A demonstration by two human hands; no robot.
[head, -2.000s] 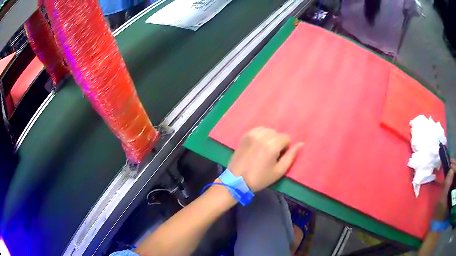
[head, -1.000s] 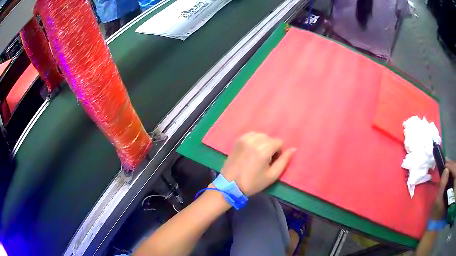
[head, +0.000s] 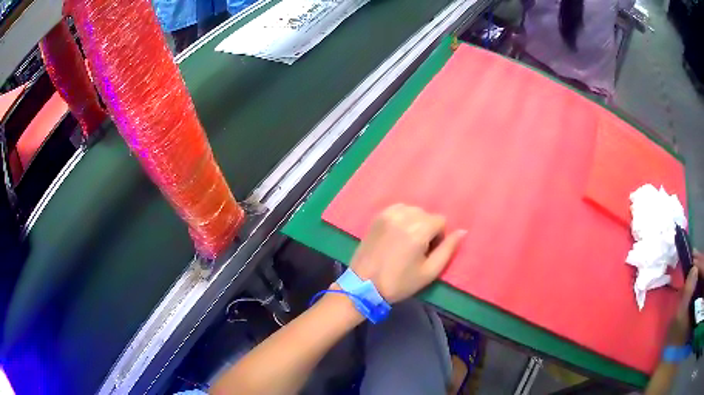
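Note:
My left hand (head: 405, 253) rests on the near left edge of the red mat (head: 509, 170), fingers curled, holding nothing that I can see. A blue wrist strap (head: 363, 296) is on that wrist. My right hand (head: 687, 305) is at the far right edge, partly cut off by the picture. It holds a black glue syringe (head: 684, 251) with a white label and a green rear cap, beside the crumpled white tissue (head: 654, 238) on the mat. The syringe's tip is hard to make out.
The green conveyor belt (head: 154, 239) with silver rails curves along the left, bearing a printed white sheet (head: 289, 29). A red-wrapped post (head: 158, 123) stands at the rail. An orange-red pad (head: 629, 166) lies on the mat. Purple light glows lower left. People's clothing shows at the top.
The view shifts slightly between frames. My left hand stays at the mat's edge, and my right hand still holds the syringe beside the tissue.

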